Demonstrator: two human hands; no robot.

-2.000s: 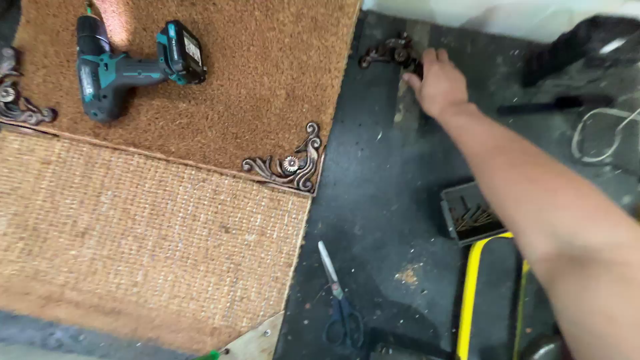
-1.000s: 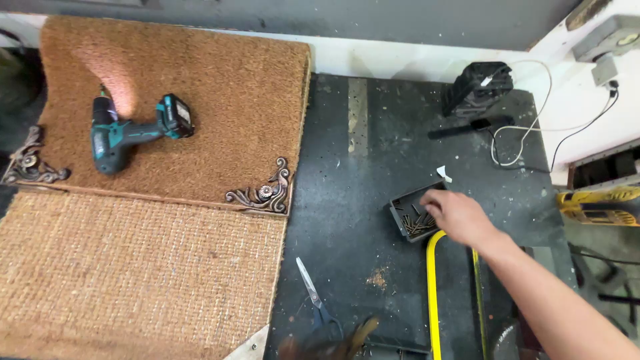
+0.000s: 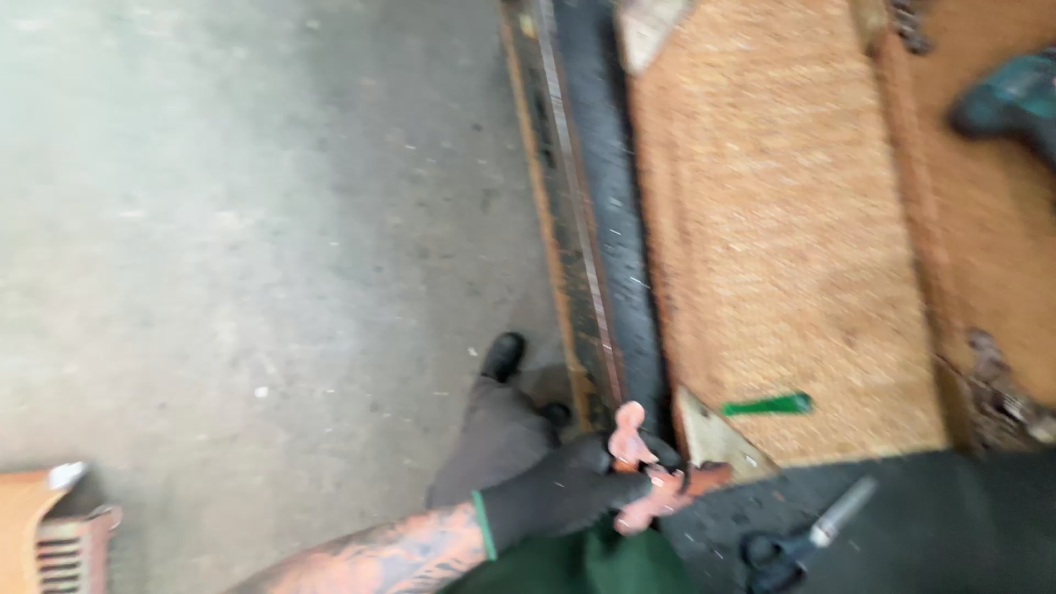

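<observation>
My left hand [image 3: 569,487], in a dark glove with a green cuff, is closed on a pinkish, copper-coloured piece [image 3: 631,437] that is blurred; it may be a scrolled corner bracket. My right hand is out of view. Beside the held piece, a pale triangular plate [image 3: 718,433] lies at the corner of the woven-faced mat [image 3: 792,223]. A green tool handle [image 3: 767,403] rests on that mat. Scissors [image 3: 804,540] lie on the dark bench top. A scrolled metal corner bracket [image 3: 1002,396] is at the right, and a teal cordless drill [image 3: 1006,99] is cut off by the frame.
The bench edge [image 3: 577,206] runs down the middle of the view. Left of it is the concrete floor [image 3: 289,206]. Grey-trousered legs [image 3: 495,437] and a dark shoe [image 3: 503,356] show below. An orange box [image 3: 25,511] and a slotted crate [image 3: 74,561] occupy the lower left corner.
The view has swung far toward the floor. My right hand, over the box of screws one second ago, has left the view. My gloved left hand is now plainly seen with the copper-coloured piece.
</observation>
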